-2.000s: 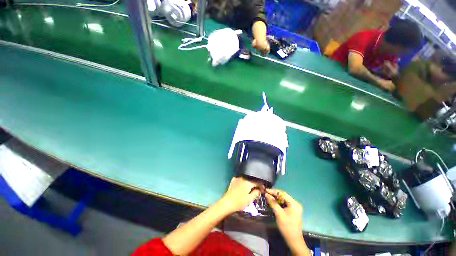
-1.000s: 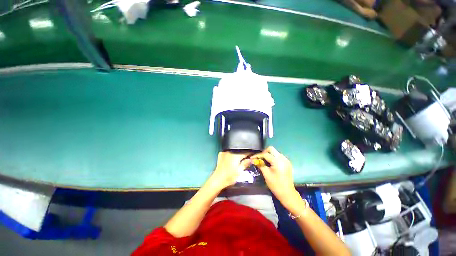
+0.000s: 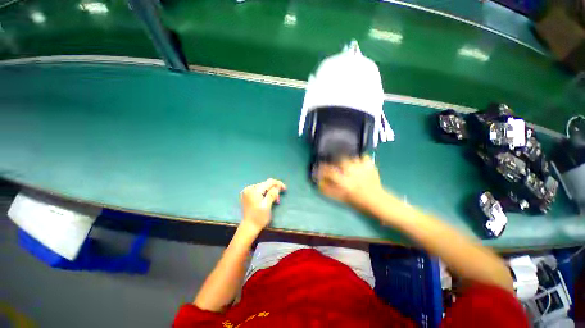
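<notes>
A white camera housing with a black rounded head lies on the green bench mat, its black end towards me. My right hand is blurred and lies at the near end of the black head; whether it grips the head cannot be told. My left hand is off the housing, to its left near the bench edge, with fingers curled. Whether something small is in the left fingers cannot be told. The small module with the board cannot be made out; the right hand may cover it.
A heap of black-and-silver camera modules lies at the right, with one module nearer the edge. Another housing stands at the far right. A metal post rises at the back left. A crate with housings is below the bench.
My left hand has let go of the work and moved left. My right hand has moved up against the black head. The housing has shifted and turned slightly, and its cable end shows at its right side.
</notes>
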